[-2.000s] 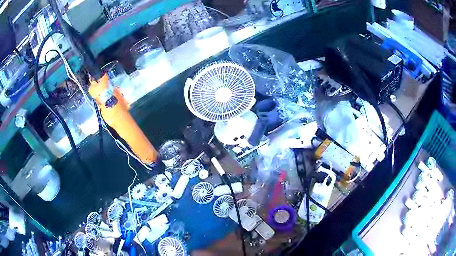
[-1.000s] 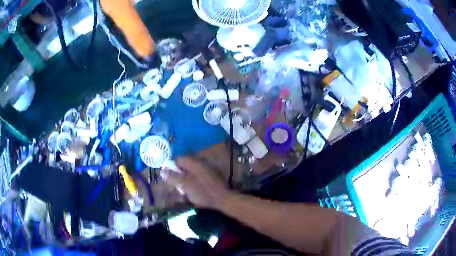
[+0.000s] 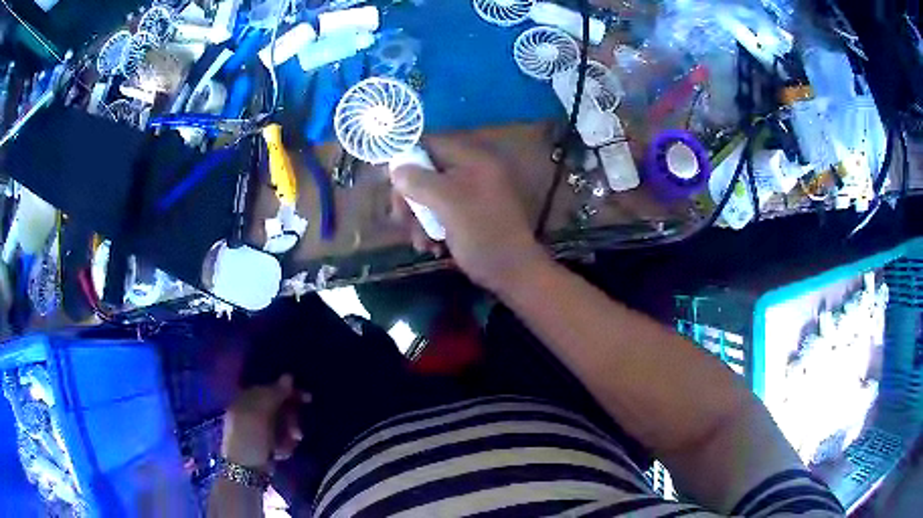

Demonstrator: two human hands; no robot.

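A white handheld mini fan [image 3: 379, 120] with a round slatted head is held over the front of the bench, its head up and left over the blue mat's edge. My right hand [image 3: 466, 207] is closed around its short white handle, which shows between the fingers. My left hand [image 3: 265, 420] is low at the left, below the bench edge near my lap. It is dark and blurred, and I cannot tell whether its fingers hold anything.
A yellow-handled screwdriver [image 3: 279, 167] and blue-handled tools lie left of the fan. More mini fans [image 3: 547, 53] and a purple roll [image 3: 678, 164] lie right. A black pad [image 3: 76, 167] is at left. A blue bin [image 3: 121, 405] and teal crate [image 3: 759, 349] flank my lap.
The view has tilted down to my lap. Two seconds ago no hand showed; one second ago my right hand was at the fan. The fan is now held in it, and my left hand has appeared.
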